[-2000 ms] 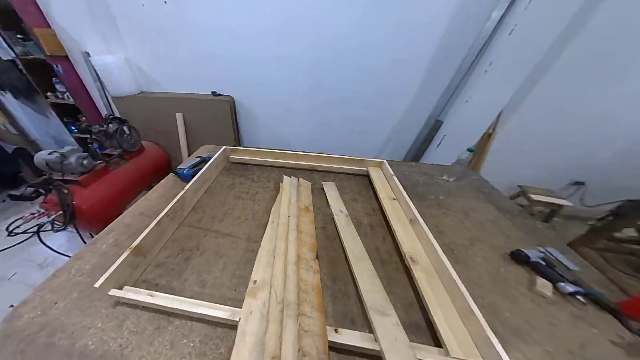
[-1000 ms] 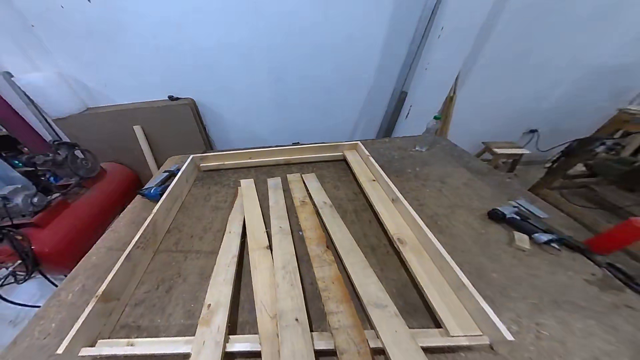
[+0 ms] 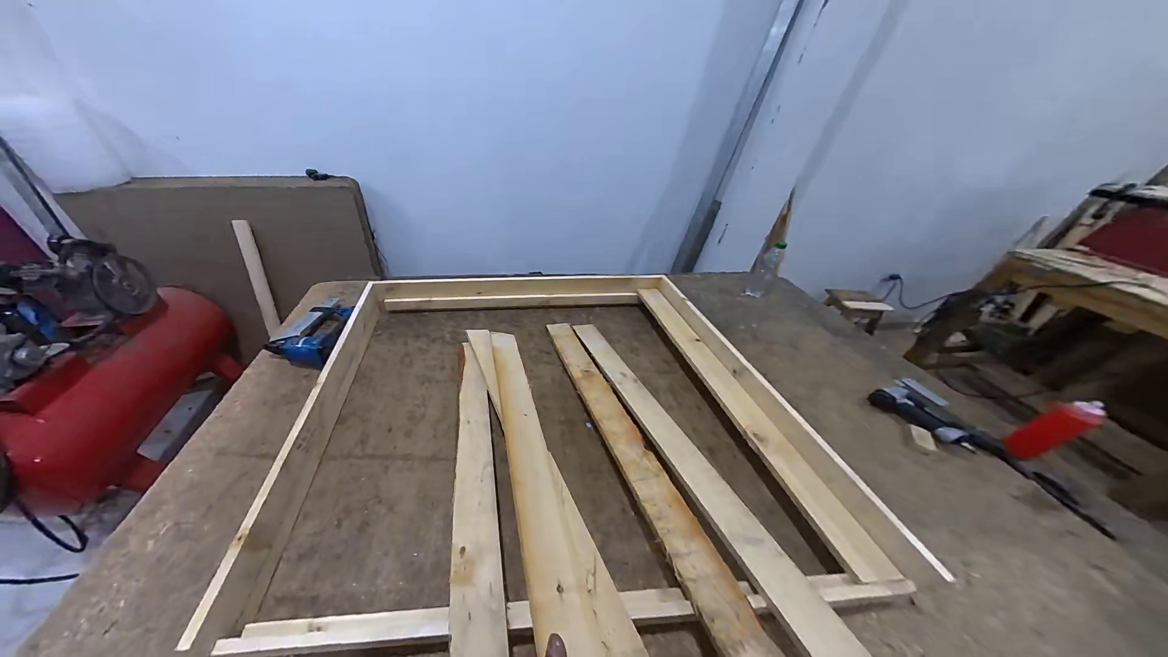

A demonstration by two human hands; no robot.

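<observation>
A single fingertip (image 3: 555,646) touches a pale board (image 3: 538,511) at the bottom edge; which hand it belongs to cannot be told, and the rest of both hands is hidden. That board overlaps another narrow one. On their left lies a knotty board (image 3: 476,529). To the right are a board with rust-brown stains (image 3: 639,465) and a plain pale board (image 3: 712,484), close together at their far ends. These boards rest over the near rail (image 3: 365,626) of a rectangular wooden frame (image 3: 301,465), their far ends inside it. Another board (image 3: 757,429) lies along the frame's right side.
The frame lies on a worktable (image 3: 137,557). A blue power tool (image 3: 315,338) sits outside its far left corner. A dark air tool (image 3: 922,415), a wood scrap (image 3: 922,439) and a red bottle (image 3: 1054,429) lie right. A plastic bottle (image 3: 766,271) stands behind; a red compressor (image 3: 137,392) is left.
The bunched boards have spread apart. Since the last earlier frame, two middle boards have come to overlap, and the gap between them and the stained board has widened.
</observation>
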